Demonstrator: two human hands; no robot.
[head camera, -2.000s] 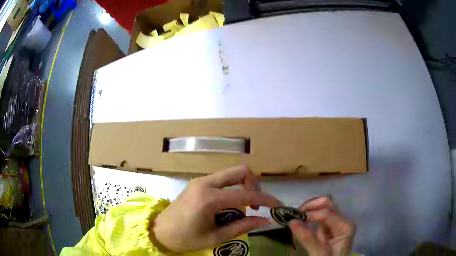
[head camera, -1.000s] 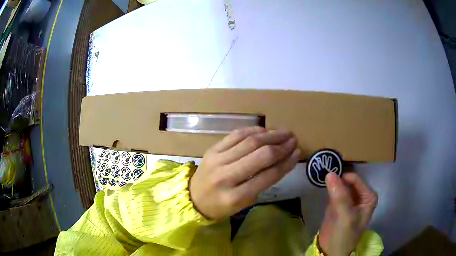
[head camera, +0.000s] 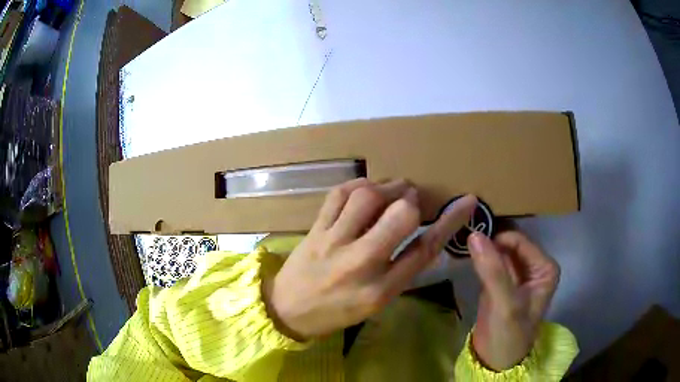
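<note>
A long brown carton (head camera: 462, 153) lies across the white table, with a whitish carry handle (head camera: 291, 179) in its dark slot. A round black seal sticker (head camera: 471, 228) with a white ring sits over the carton's near edge, right of the handle; fingers partly cover it. My left hand (head camera: 358, 250) lies over the near edge, its index finger on the sticker; whether it holds anything under the palm is hidden. My right hand (head camera: 514, 291) has its thumb at the sticker's lower edge, the fingers curled.
A sheet of spare labels (head camera: 175, 257) lies at the table's near left corner. Layered cardboard (head camera: 112, 149) stands along the table's left side. Brown cardboard (head camera: 641, 351) shows at the lower right. The white table (head camera: 447, 60) extends beyond the carton.
The sticker went from between my hands to the carton's near edge. My left index finger has since come onto it. The carton now sits slightly tilted in view.
</note>
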